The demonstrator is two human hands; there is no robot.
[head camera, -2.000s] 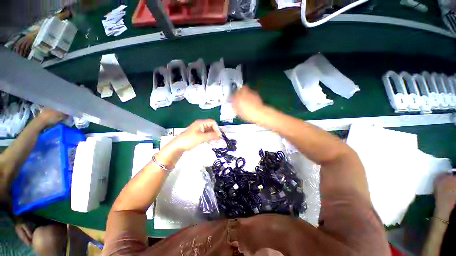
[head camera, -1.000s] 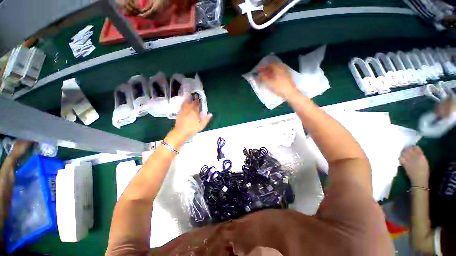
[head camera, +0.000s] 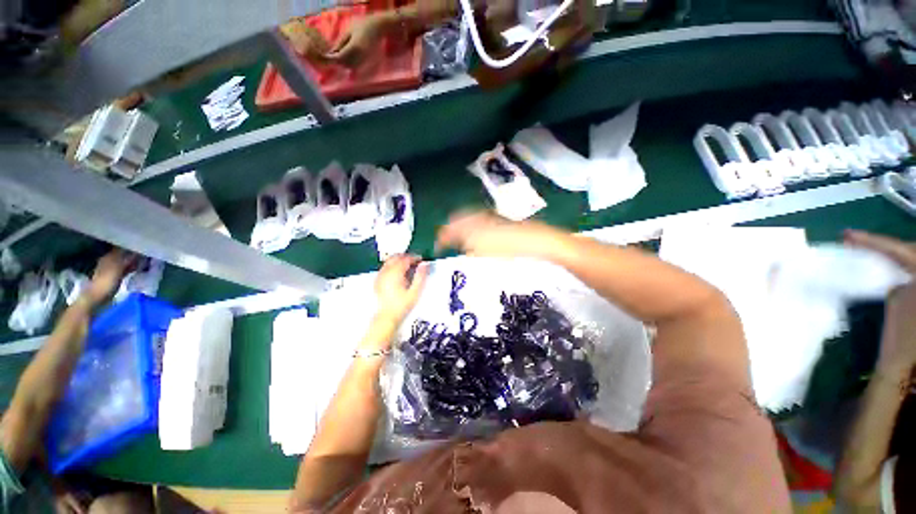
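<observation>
Black coiled cables (head camera: 492, 366) lie heaped in a clear bag (head camera: 407, 402) near my body. One cable (head camera: 458, 291) lies apart behind the heap. My left hand (head camera: 400, 283) is at the bench's back edge, just below the right end of a row of foam-sleeved products (head camera: 331, 204) showing black cables. My right hand (head camera: 470, 229) is blurred over the rail, right of that row. Another product in a foam sleeve (head camera: 509, 186), with a black cable at its top, lies separately beyond it. Whether either hand holds anything is unclear.
Limp foam sleeves (head camera: 613, 166) lie on the green belt. Bare white looped products (head camera: 793, 151) stand at right, above stacked foam sheets (head camera: 748, 301). A blue bin (head camera: 110, 376) and white stacks (head camera: 196, 376) are at left. Other people's arms show left, right and across the belt.
My right hand has drawn back left from the loose sleeves, where a separate sleeved product with a cable now shows. My left hand has left the row's end and come nearer. The view has shifted.
</observation>
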